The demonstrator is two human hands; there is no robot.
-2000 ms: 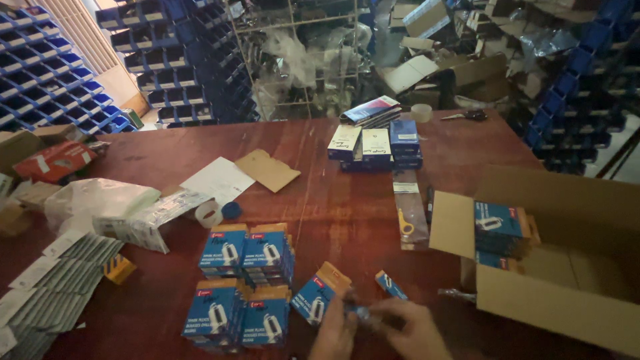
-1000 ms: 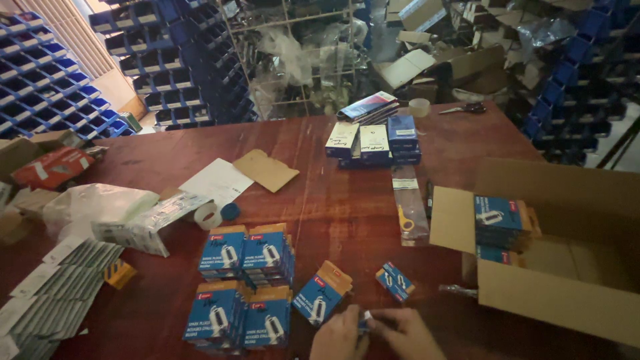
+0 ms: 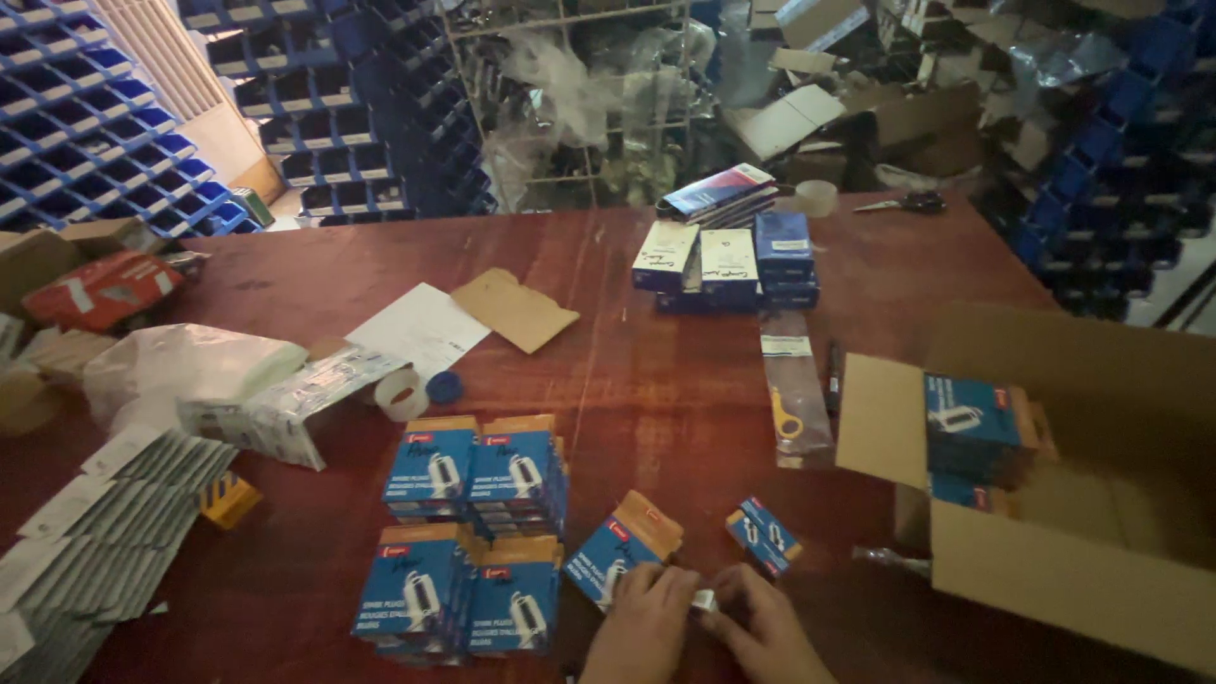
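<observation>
My left hand [image 3: 646, 622] and my right hand [image 3: 760, 622] meet at the front of the table, both closed on a small box [image 3: 703, 599] whose pale end shows between the fingers. Touching or just behind my left hand lies a tilted blue and orange spark plug carton [image 3: 627, 541]. Beyond my right hand are small blue and orange spark plug boxes [image 3: 764, 537], side by side. Stacks of spark plug cartons [image 3: 427, 470] stand to the left in a two-by-two block. The fingers hide most of the held box.
An open cardboard box [image 3: 1045, 579] with more cartons stands at the right. Behind are stacked blue and white boxes [image 3: 728, 258], a plastic bag with a yellow tool [image 3: 787, 418], and scissors [image 3: 907, 201]. Rows of grey packets [image 3: 114, 532], plastic wrap [image 3: 190, 366] and a tape roll [image 3: 401, 394] lie left.
Two seconds ago one small box lay beyond my right hand; one second ago and now there are small boxes side by side there. My hands remain together near the front edge.
</observation>
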